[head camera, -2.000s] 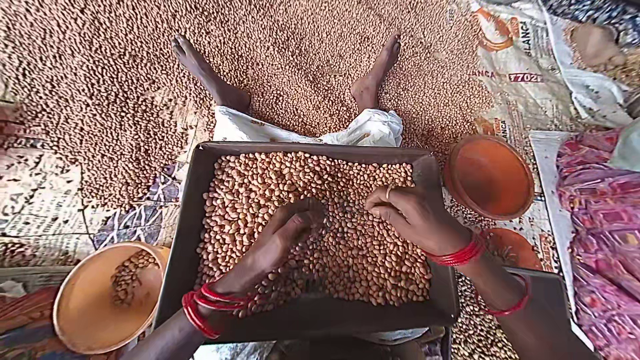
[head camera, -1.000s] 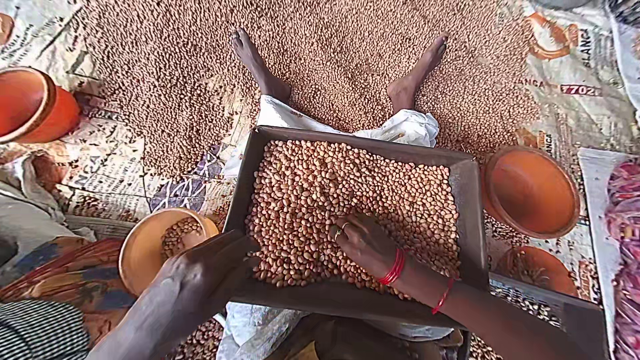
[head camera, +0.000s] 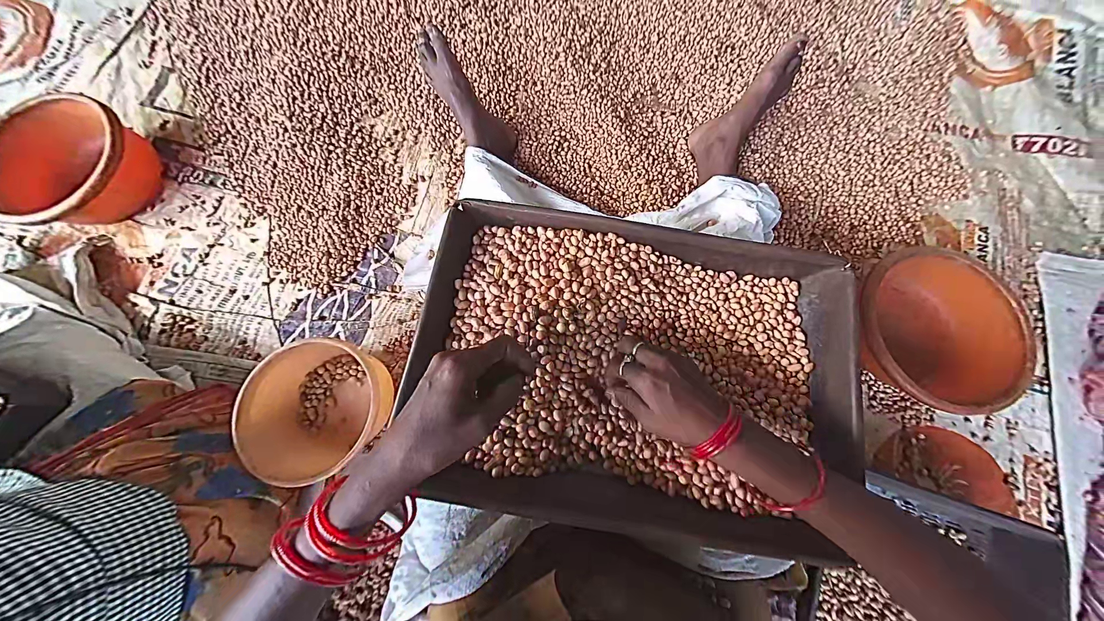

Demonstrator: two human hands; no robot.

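A dark rectangular tray (head camera: 832, 362) rests across my lap, filled with a layer of reddish-brown nuts (head camera: 690, 302) that look like shelled peanuts. My left hand (head camera: 461, 397), with red bangles at the wrist, is over the tray's left part, its fingers bent down at the nuts. My right hand (head camera: 664, 384), wearing rings and red bangles, touches the nuts right of the middle, fingers curled. Whether either hand holds a nut is hidden by the fingers. Left of the tray, a light orange bowl (head camera: 267, 414) holds a small heap of nuts.
More nuts (head camera: 595, 103) are spread over printed sacking (head camera: 216, 285) around my bare feet. An orange bowl (head camera: 949, 328) and a smaller orange container (head camera: 949, 466) sit at the right. Another orange pot (head camera: 129, 177) lies at the upper left. Patterned cloth (head camera: 216, 500) is at the lower left.
My left hand was by the light orange bowl a second ago and is now back over the tray's nuts. My right hand stays at the nuts.
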